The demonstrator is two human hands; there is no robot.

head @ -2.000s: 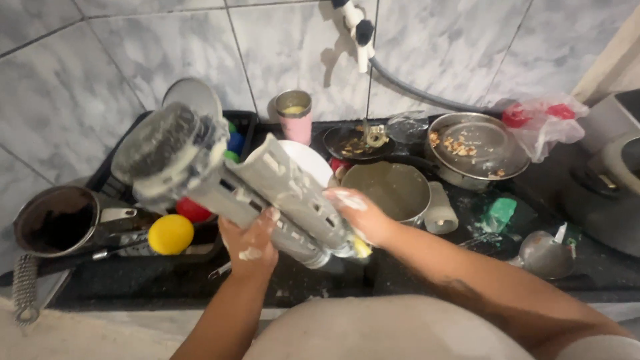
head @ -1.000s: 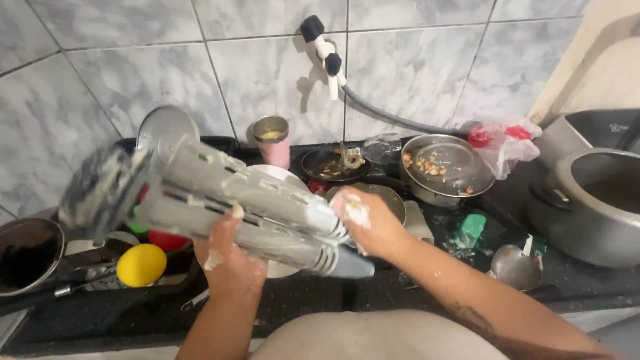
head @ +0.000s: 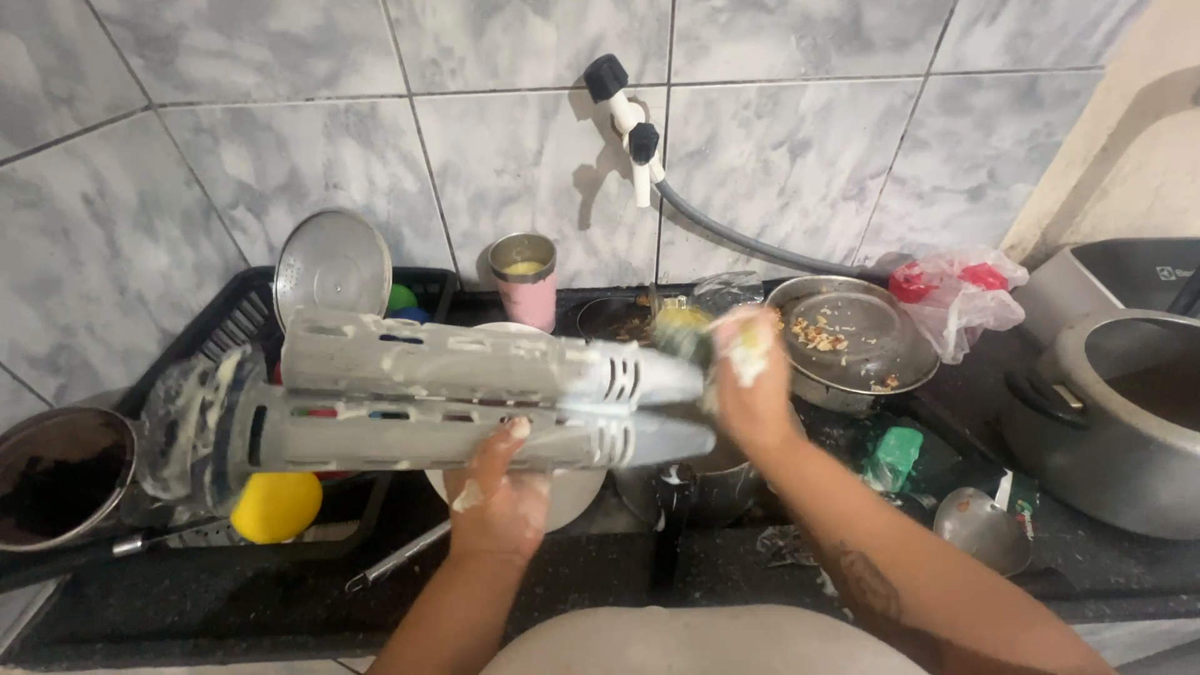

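My left hand (head: 502,497) grips a grey plastic slotted object made of two joined tubes (head: 422,403) with tapered tips, from below near the middle. White suds streak the tubes, which lie level, pointing right. At their left end is a clear and dark rounded part (head: 202,427), also sudsy. Just right of the tips, my right hand (head: 750,375) is blurred and bears white foam; a yellow and green sponge (head: 684,328) shows at its fingers, its grip partly hidden. A white plate (head: 572,497) and a metal pot (head: 731,492) are partly hidden below the tubes.
A black dish rack (head: 211,333) holds a metal lid (head: 333,267) and a yellow round item (head: 277,506). Behind stands a pink cup (head: 528,291). A white tap (head: 633,141) juts from the tiles. Rightward are a pan with food scraps (head: 853,328), green soap (head: 893,457) and a large pot (head: 1116,441).
The tubes have turned from slanting down to the right to nearly level. My right hand has left their right end and is now beside the tips, with the sponge showing.
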